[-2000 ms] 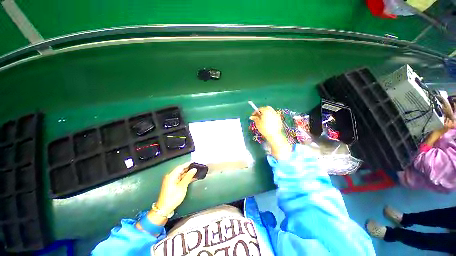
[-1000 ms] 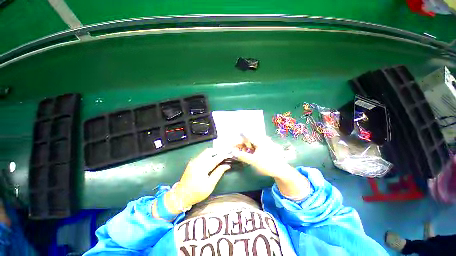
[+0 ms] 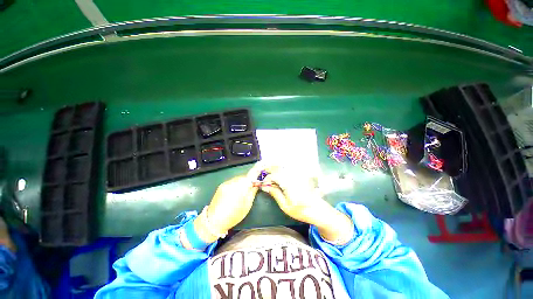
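My left hand (image 3: 232, 200) and my right hand (image 3: 295, 195) meet at the near edge of the white paper sheet (image 3: 287, 146). Between their fingertips is a small dark unit (image 3: 263, 175), mostly hidden by the fingers; a thin reddish line shows at it. Whether the right hand holds a tool cannot be told. The parts tray (image 3: 182, 149) lies left of the paper, with black units in its right-hand pockets, one with a red line (image 3: 213, 153), and a tiny white label (image 3: 192, 164). The tangled coloured pile (image 3: 347, 149) lies right of the paper.
A black unit (image 3: 313, 74) lies on the far green strip. Another tray (image 3: 73, 172) stands far left; overlapping trays (image 3: 491, 137) lie far right. A clear plastic bag (image 3: 429, 190) and a black box (image 3: 445, 146) are beside the pile. Another person's blue sleeve (image 3: 20, 271) is at lower left.
My right hand has come from the coloured pile to my left hand over the paper's near edge. The fingers now close around the unit. The view has shifted, moving the bench things within the picture.
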